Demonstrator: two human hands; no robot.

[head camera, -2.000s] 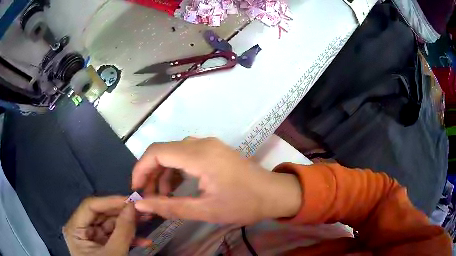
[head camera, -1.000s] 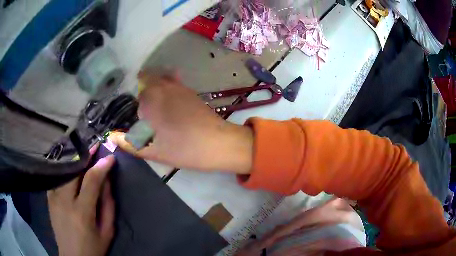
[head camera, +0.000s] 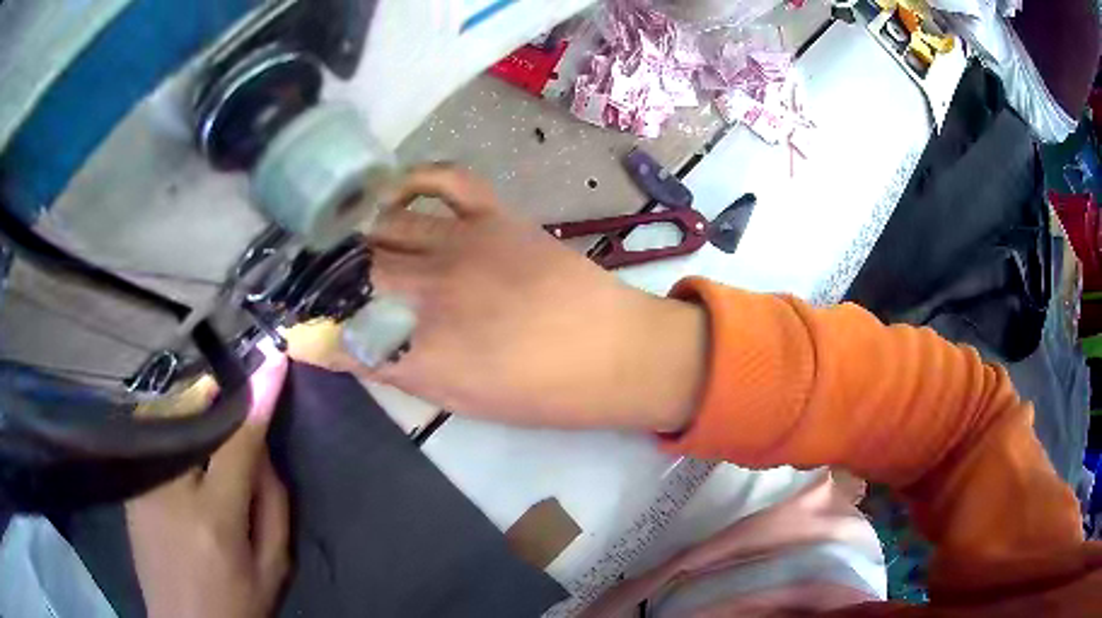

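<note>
A dark grey garment panel [head camera: 375,507] lies on the machine bed and runs down toward my lap. A small pale label [head camera: 268,350] shows at the needle area, lit pinkish. My left hand [head camera: 224,519] rests on the panel with a fingertip at the label. My right hand [head camera: 496,314], in an orange sleeve, reaches over the bed beside the needle area. One of its fingers points to the label, and the others curl near the pale grey knob [head camera: 320,169]. Its fingertips are partly hidden, so I cannot tell if it holds anything.
Dark red thread snips [head camera: 641,235] lie beyond my right hand, partly covered. A pink-and-white label pile [head camera: 641,73] and a red packet [head camera: 529,66] lie behind them. A brown patch [head camera: 544,531] is near the table edge. Dark waiting panels [head camera: 955,242] hang at the right.
Both hands have moved from the near side to the needle area, with the label now there. The view has shifted toward the machine head. Over the last second the hands have barely moved.
</note>
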